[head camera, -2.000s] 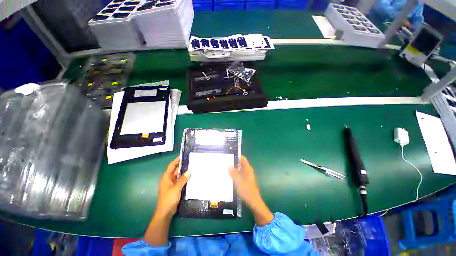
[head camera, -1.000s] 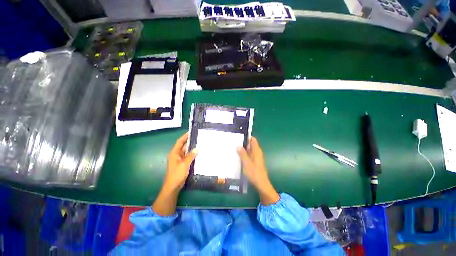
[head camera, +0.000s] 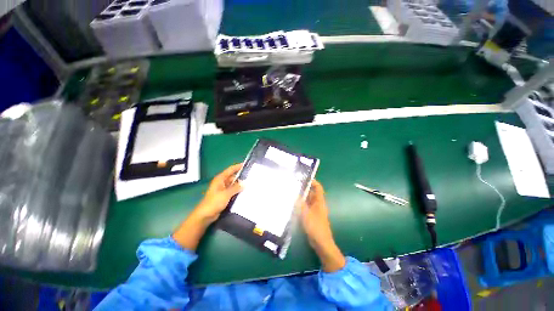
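A black tablet housing (head camera: 248,222) with a large white panel is held between both my hands in front of me, tilted clockwise, with a clear edge showing around it. My left hand (head camera: 220,193) grips its left edge, thumb on top. My right hand (head camera: 316,215) grips its right edge and is slightly blurred. My fingers under the housing are hidden. A second black housing (head camera: 134,169) lies on white paper sheets (head camera: 127,189) at the left.
Clear blister trays (head camera: 51,194) stand at far left. A black work tray (head camera: 264,118) with a glinting bag lies behind. Tweezers (head camera: 381,194), an electric screwdriver (head camera: 420,179) and a white plug (head camera: 478,152) lie right. A blue bin (head camera: 451,276) is below the bench edge.
The housing in my hands has turned from nearly straight to tilted clockwise. Both hands still hold it. The camera view has shifted too.
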